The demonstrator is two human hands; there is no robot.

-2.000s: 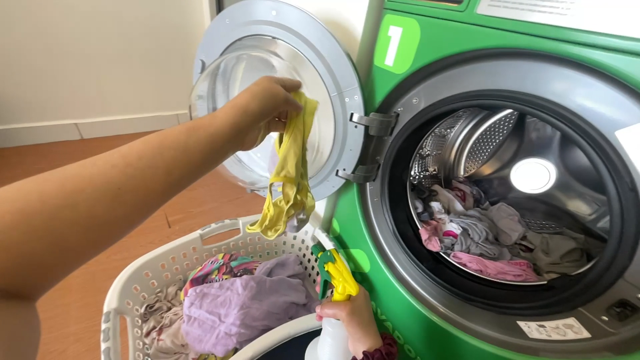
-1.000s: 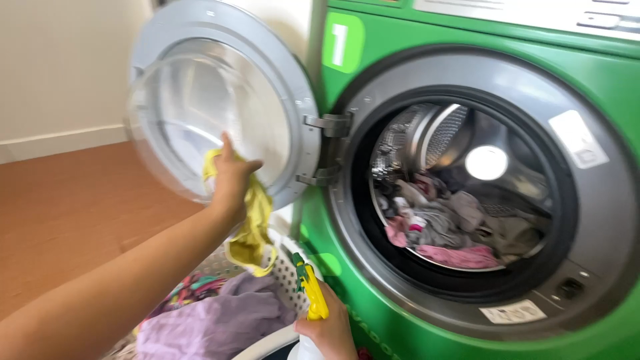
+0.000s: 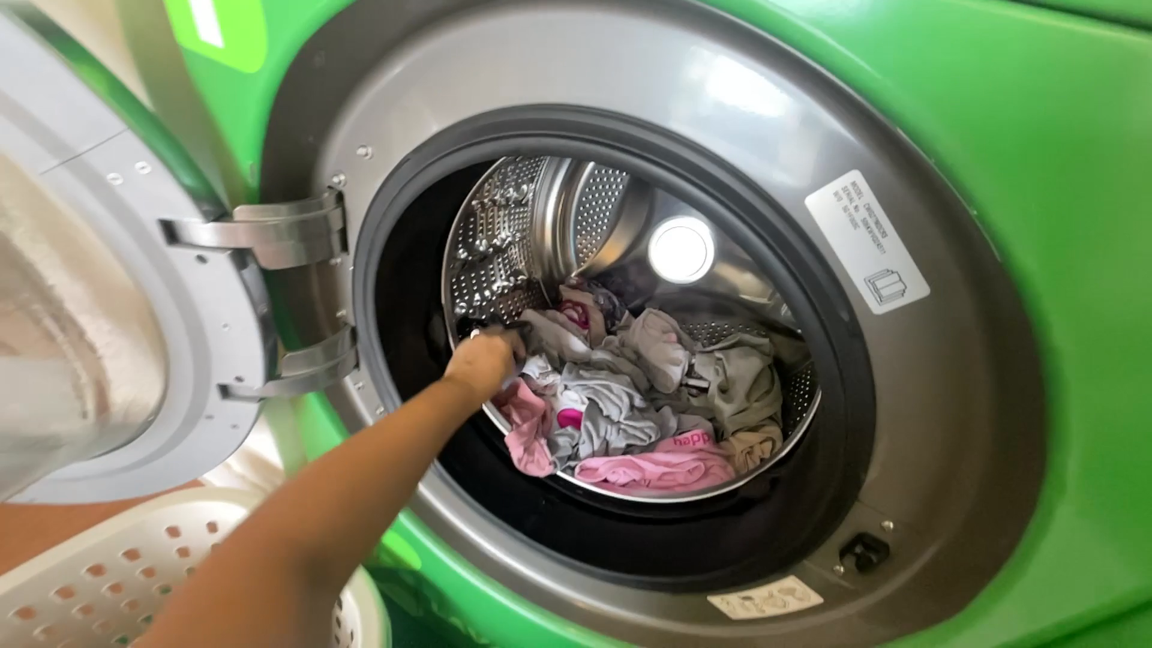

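Observation:
My left hand (image 3: 486,362) reaches through the door opening to the left side of the steel drum (image 3: 495,243). Its fingers are blurred beside something dark, and whether they grip it cannot be told. Right of the hand lies a heap of clothes: grey garments (image 3: 612,405), an olive-grey one (image 3: 742,382), a pink one (image 3: 670,466) at the drum's front lip and a dusty pink one (image 3: 529,427) just below the hand. My right hand is out of view, and neither the yellow garment nor the spray bottle shows.
The round glass door (image 3: 202,297) of the green front-loading washing machine (image 3: 1089,297) stands open at left on two metal hinges (image 3: 292,232). Below it is a white perforated laundry basket (image 3: 135,558), partly behind my forearm. A black door latch (image 3: 864,551) sits at lower right.
My left hand has moved from in front of the open door, where it held the yellow garment, into the drum. My right hand and the spray bottle have left the view, which is closer to the drum.

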